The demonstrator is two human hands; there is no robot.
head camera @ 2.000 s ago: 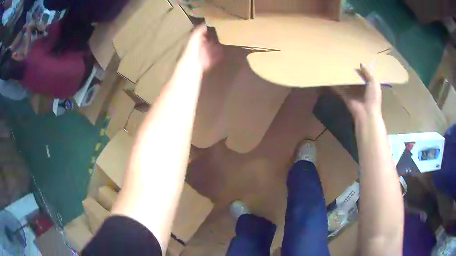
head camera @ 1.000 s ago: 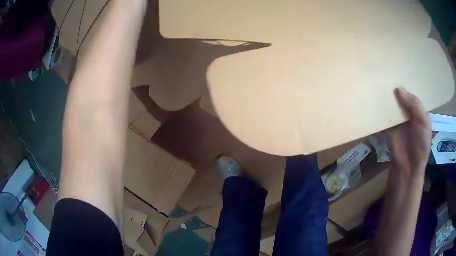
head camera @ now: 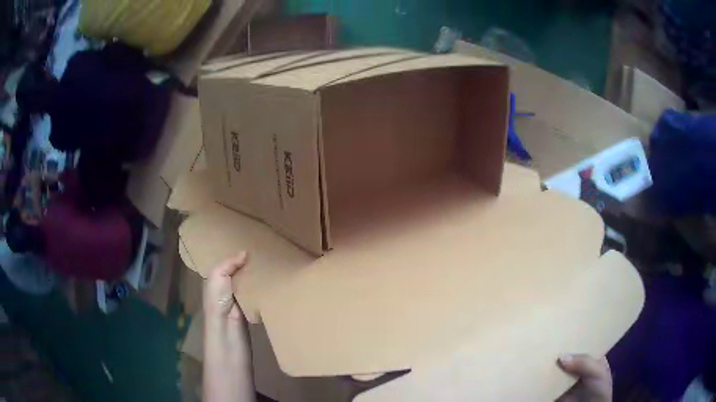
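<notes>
Two folded boxes [head camera: 267, 157], brown with dark lettering on their outer sides, stand on edge one against the other. The nearer one opens toward me, its lid panel [head camera: 440, 283] spread out flat below with rounded lobes. My left hand [head camera: 224, 294], with a ring on a finger, grips the edge of a brown flap [head camera: 259, 251] at the left. My right hand [head camera: 587, 375] holds the lid panel's edge at the lower right, partly cut off by the frame's bottom. Fingers under the cardboard are hidden.
Seated people in dark and maroon clothing [head camera: 86, 228] are at the left. A white printed box [head camera: 608, 173] and a blue strip-like thing [head camera: 516, 129] lie at the right, beside large carton panels [head camera: 565, 118]. Green floor [head camera: 471, 23] shows at the top.
The view has shifted so the boxes show whole, and my legs have left the picture. My left hand, out of frame one second ago, now shows gripping cardboard. My right hand still holds the panel, lower in frame.
</notes>
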